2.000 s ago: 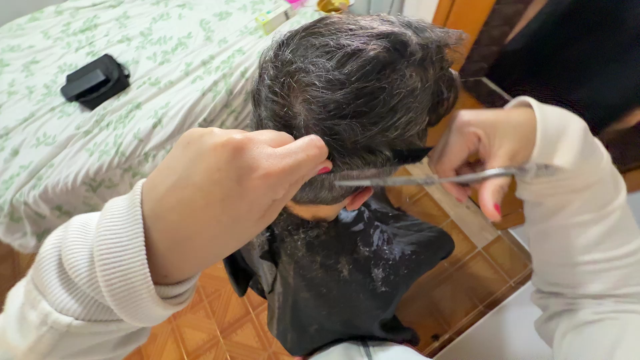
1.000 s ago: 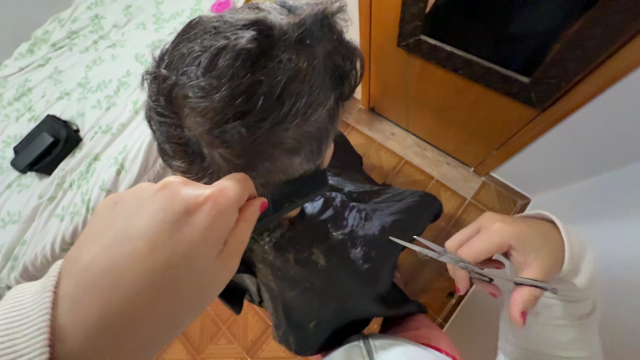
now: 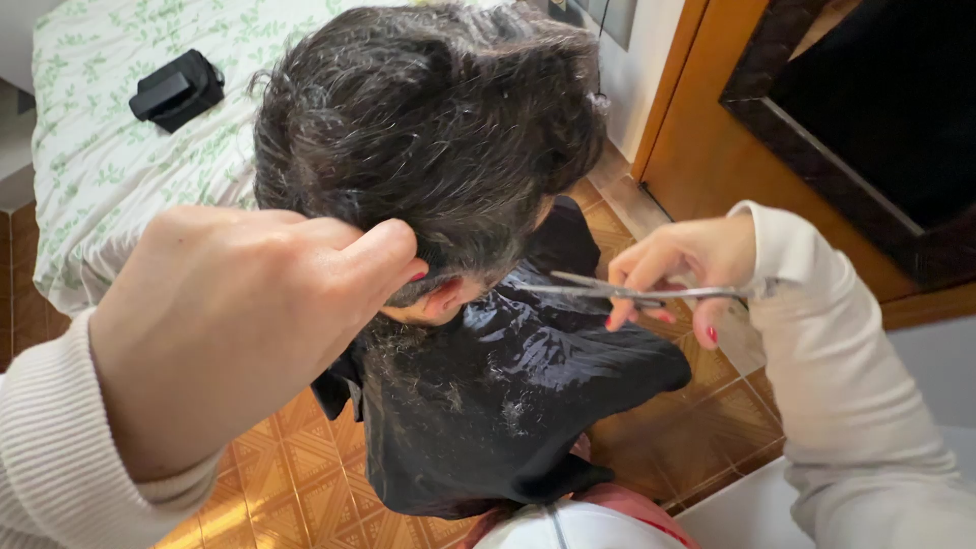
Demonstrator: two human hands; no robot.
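A person with short dark, greying hair [image 3: 412, 114] sits in front of me, draped in a black cape [image 3: 488, 404] with hair clippings on it. My left hand [image 3: 267, 305] is at the back of the head, fingertips pinched together in the hair above the ear [image 3: 444, 296]. A dark edge, perhaps a comb, shows faintly by the fingertips; most of it is hidden. My right hand [image 3: 679, 274] holds metal hair scissors [image 3: 610, 290] by the finger loops, to the right of the head. Their blades are slightly apart and point left, over the cape.
A bed with a green leaf-print sheet [image 3: 76, 191] is at the left, with a black case [image 3: 179, 90] on it. Behind at the right are a wooden door [image 3: 694, 130] and a dark-framed panel [image 3: 743, 95]. Patterned brown tiles [image 3: 305, 473] cover the floor.
The scissors were against the hair by the ear two seconds ago and are now away from the head. A black comb seen in my left hand one second ago is now mostly hidden.
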